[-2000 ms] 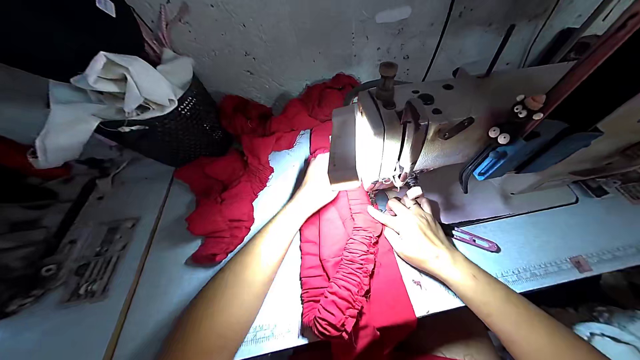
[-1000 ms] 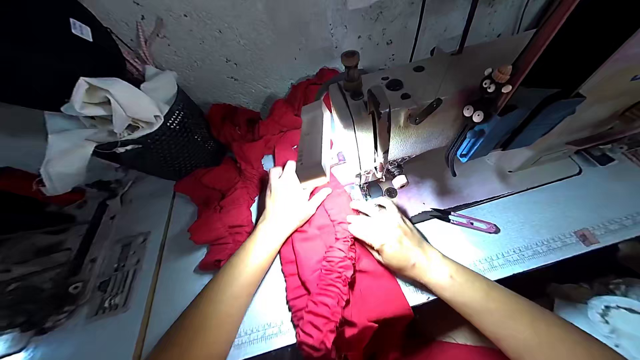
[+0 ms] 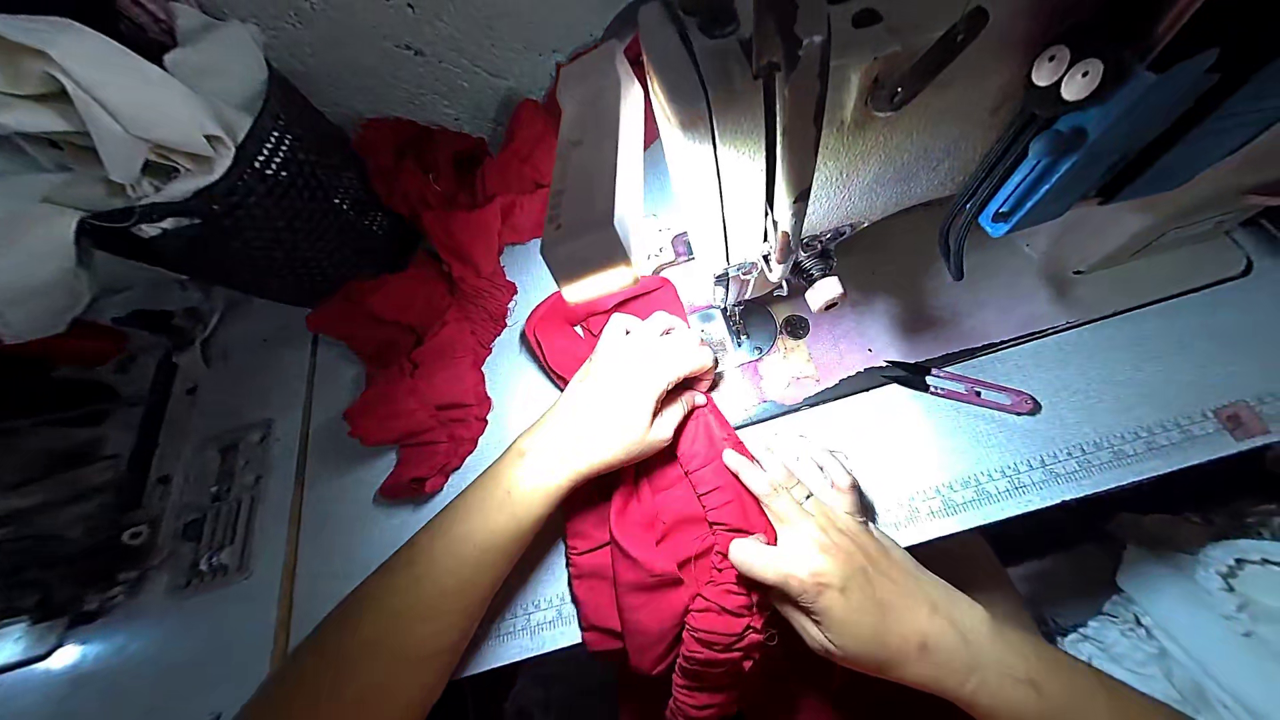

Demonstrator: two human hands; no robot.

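Red fabric with a gathered band point(image 3: 640, 540) lies in front of the sewing machine point(image 3: 720, 130) and hangs over the table's front edge. My left hand point(image 3: 640, 385) pinches its upper part just left of the presser foot point(image 3: 738, 325); fingers and thumb are closed on the cloth. Lower and to the right, my right hand point(image 3: 815, 550) grips the edge of the gathered band between thumb and fingers. The cloth lies beside the needle area, and its folded upper end rests under the machine's lit front cover. The left hand hides part of the cloth.
Pink-handled thread snips point(image 3: 975, 390) lie right of the needle plate. More gathered red fabric point(image 3: 430, 370) is at the left, beside a black perforated basket point(image 3: 290, 190) holding off-white cloth point(image 3: 130, 100). A measuring tape point(image 3: 1060, 460) runs along the front edge. A blue tool point(image 3: 1040, 170) hangs at the right.
The red fabric and both hands have come away from the needle area toward the table's front edge. The left hand, earlier flat on the cloth, now pinches it. The view has moved closer.
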